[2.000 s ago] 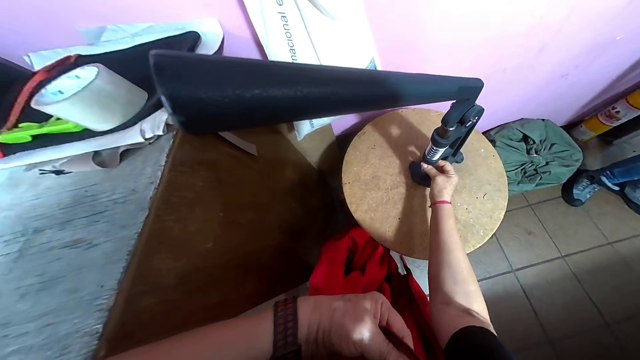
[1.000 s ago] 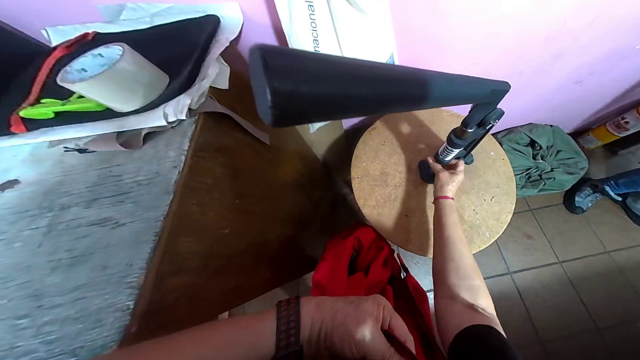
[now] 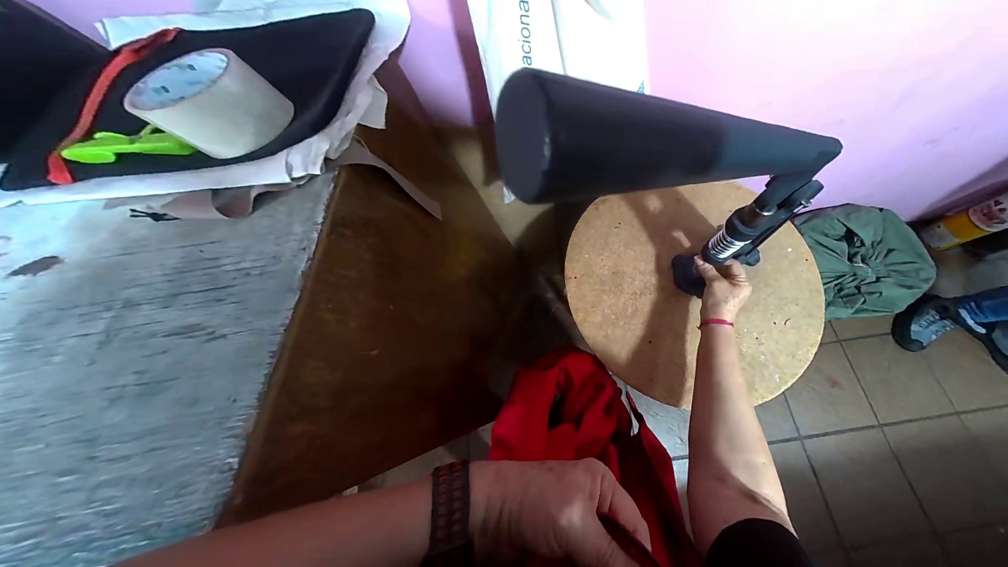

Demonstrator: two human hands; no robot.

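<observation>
On the round wooden tabletop (image 3: 614, 276) stands a black jointed stand (image 3: 726, 242) with a metal coil spring. A thick black tapered arm (image 3: 630, 138) extends from its upper joint, the wide end toward me at the left. My right hand (image 3: 726, 291), with a thin red band at the wrist, grips the stand low down, beside its dark base (image 3: 688, 276). My left hand (image 3: 559, 508), wearing a dark perforated wrist strap, is curled at the bottom centre over red cloth (image 3: 559, 402). A dark red fold shows between its fingers, which are partly cut off by the frame.
At left, a grey worn work surface (image 3: 142, 315) bears paper, a black pad, a roll of tape (image 3: 244, 110) and a lime-green plastic tool (image 3: 126, 146). A brown panel (image 3: 362, 331) runs alongside. Right of the round top are a green cloth bundle (image 3: 866, 260) and a person's shoe (image 3: 921, 321).
The wide end of the black arm has swung right, toward the round top, and points more toward me. My right hand remains on the stand. The view has shifted somewhat left.
</observation>
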